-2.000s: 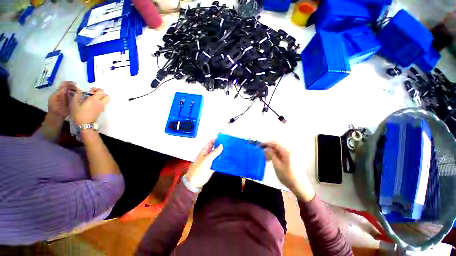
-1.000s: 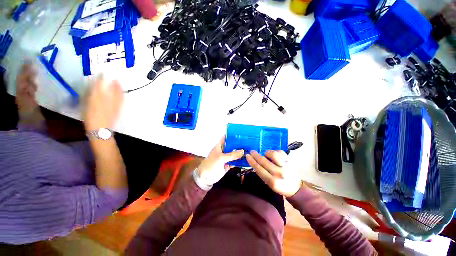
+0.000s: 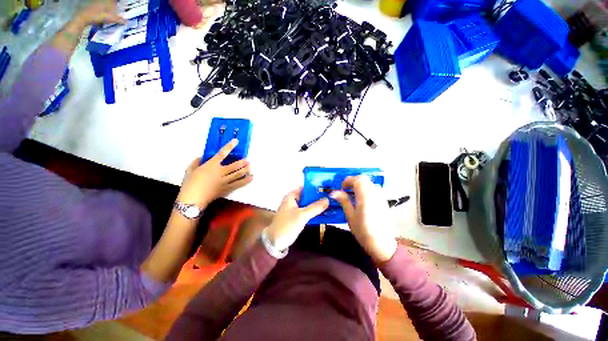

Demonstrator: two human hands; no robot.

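Note:
A bright blue blister tray (image 3: 343, 174) lies sideways at the table's front edge before me. My left hand (image 3: 293, 218) holds its left end, thumb on the near side. My right hand (image 3: 365, 216) is over the tray, its fingers pressing a small plug end in the left part. A black cable end (image 3: 399, 201) sticks out right of the tray. My right palm hides part of the tray, so the cable coil is not clear. A filled blue tray (image 3: 227, 128) lies to the left under another person's hand.
A large black cable heap (image 3: 293, 56) is at the centre. Tray stacks (image 3: 427, 63) stand back right. A phone (image 3: 435, 193) and round basket (image 3: 581, 293) of blue trays are at right. Card sleeves (image 3: 137, 81) lie at left. A person sits at my left, one arm reaching to the sleeves.
My right hand has moved up onto the tray, fingers at a plug. The other person's hand has come onto the filled tray, and their other arm has reached to the sleeves.

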